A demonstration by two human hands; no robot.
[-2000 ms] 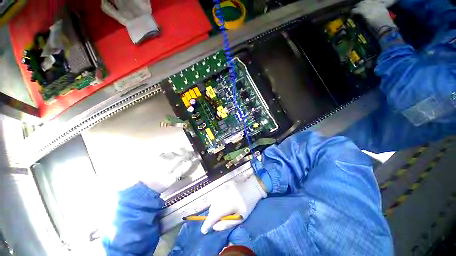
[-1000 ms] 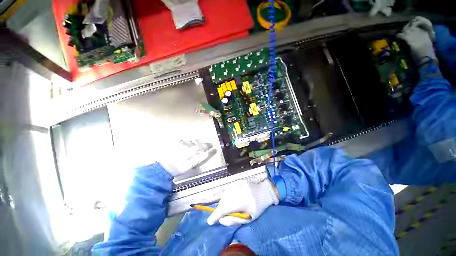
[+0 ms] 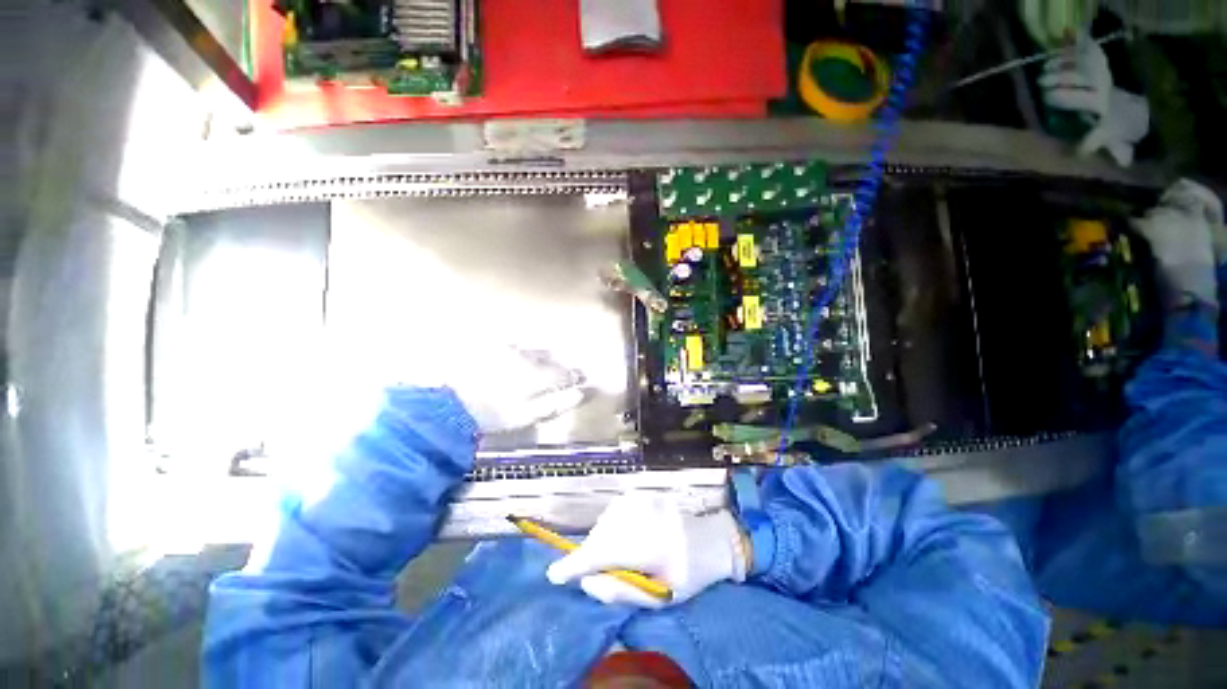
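Note:
A green circuit board [image 3: 774,316] with yellow blocks lies in a black carrier [image 3: 649,364] on the conveyor in front of me. My right hand [image 3: 659,549], in a white glove, is at the conveyor's near rail, below the board. It holds a yellow pencil-like tool [image 3: 541,533], whose dark tip points up and left. My left hand [image 3: 518,393], also gloved, is over the bright metal plate left of the carrier, washed out by glare. Its fingers point right, and nothing shows in it. Green clamps [image 3: 641,285] sit at the carrier's left and lower edges.
A coiled blue cord [image 3: 881,148] crosses over the board. A red mat [image 3: 538,61] with another board [image 3: 384,47] is at the back left. A yellow tape ring [image 3: 844,81] lies beside it. Another person's gloved hand [image 3: 1184,242] is at a second board [image 3: 1101,296] on the right.
The view has turned and shifted, so the conveyor looks level and the board appears farther right. My right hand still holds the yellow tool near the rail. The other person's hand stays by the second board.

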